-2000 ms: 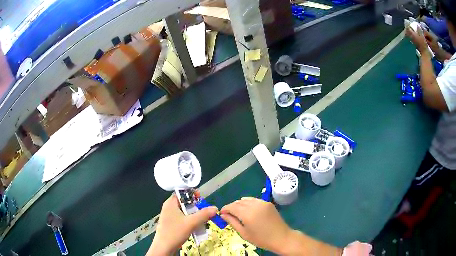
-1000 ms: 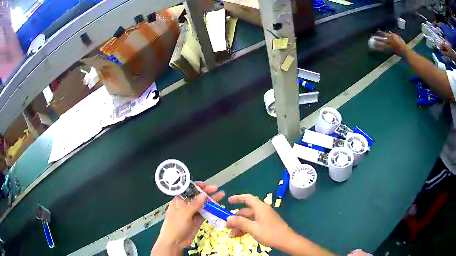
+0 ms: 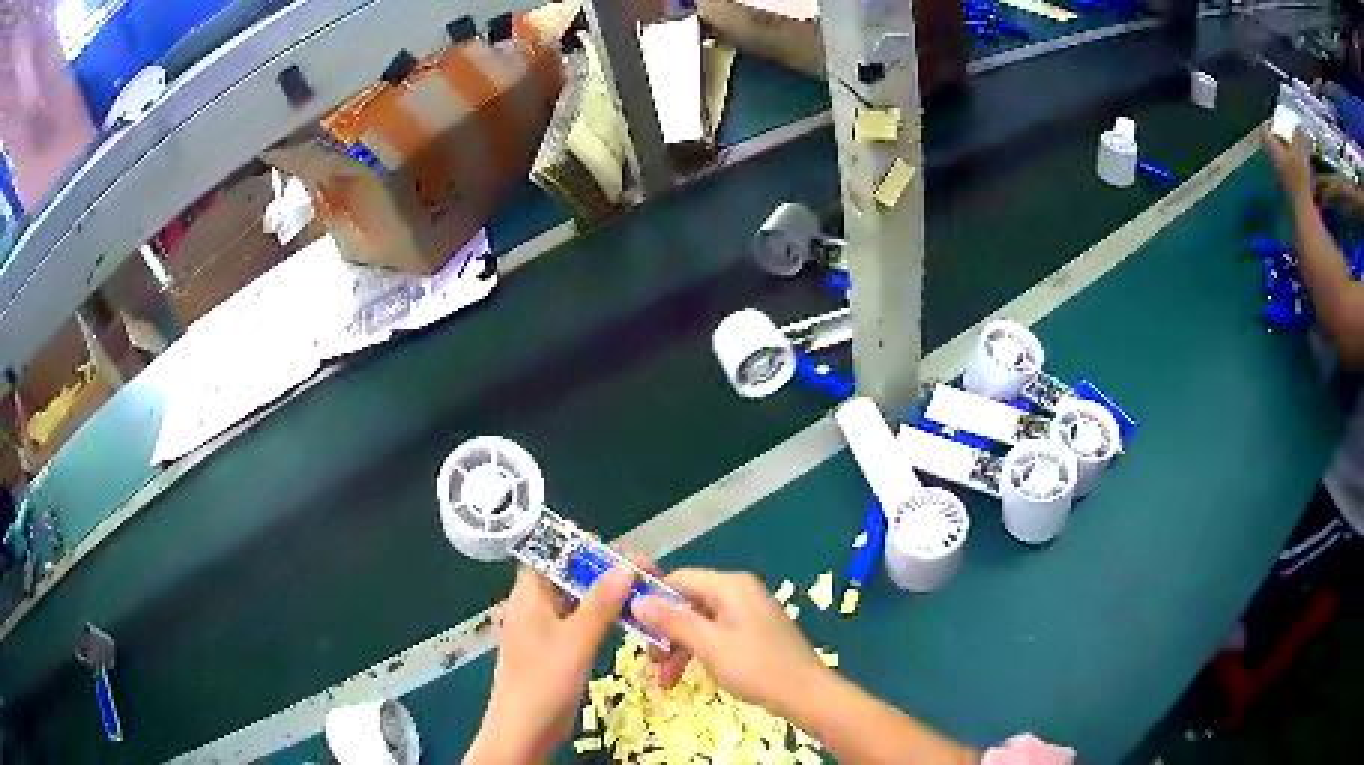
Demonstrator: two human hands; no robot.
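Observation:
My left hand holds a white fan unit by its open handle, with the round grille end up and to the left. A circuit board shows in the handle near the head. The blue battery lies in the handle, partly hidden by my fingers. My right hand grips the handle's lower end, fingertips at the battery's end. A loose pile of pale yellow pads lies below both hands.
Waiting fan units cluster at right, by the grey post. Another unit lies nearer me. Units sit on the dark belt. A white fan head is at lower left. A person's arm is at far right.
The battery has gone from standing off the handle to lying in it. My right hand has closed onto the handle's end. Belt units have moved left, and the other person's arm has drawn back.

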